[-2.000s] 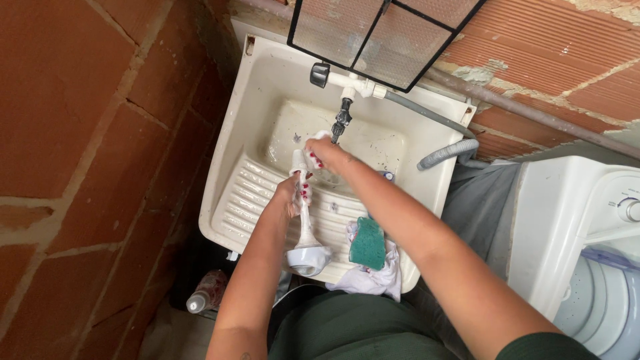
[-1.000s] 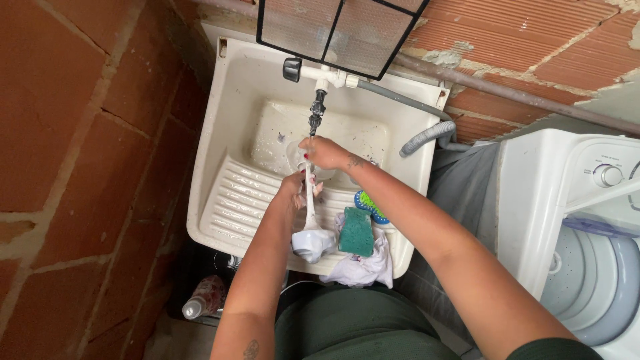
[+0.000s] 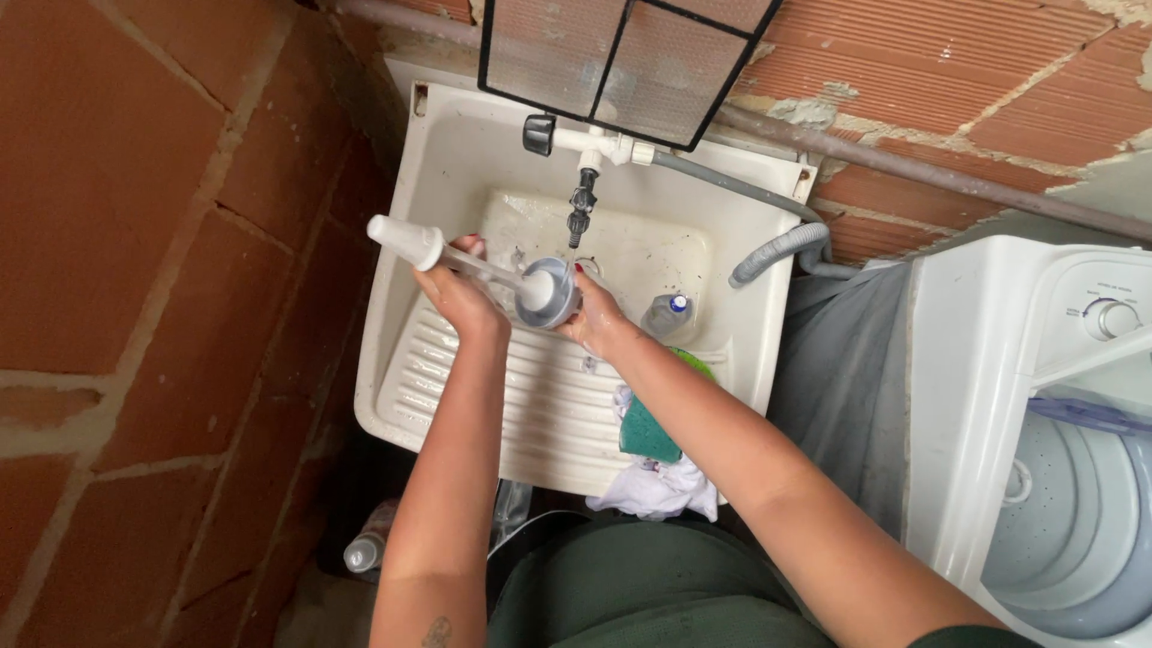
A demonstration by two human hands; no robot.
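Observation:
Over the basin of a white plastic laundry sink (image 3: 756, 360), both hands hold a long white and translucent plastic object (image 3: 481, 268) with a round cup-like end; its exact kind is unclear. My left hand (image 3: 463, 292) is closed around the shaft near the narrow white end. My right hand (image 3: 589, 310) grips the rim of the round grey-white cup (image 3: 546, 294), just beneath the black tap nozzle (image 3: 580, 211), where a thin stream of water falls. A green scouring sponge (image 3: 650, 434) rests on a white cloth (image 3: 661, 490) at the sink's front edge, partly behind my right forearm.
A clear bottle with a blue cap (image 3: 668, 313) lies in the basin. A black-framed mesh screen (image 3: 621, 63) stands behind the tap. A grey hose (image 3: 778, 254) hangs over the right rim. The washing machine (image 3: 963, 405) is at right, a capped bottle (image 3: 367, 544) below left, brick walls around.
The long plastic object has turned: its round end was low, near the front edge, and is now under the tap. My right hand has moved onto that round end.

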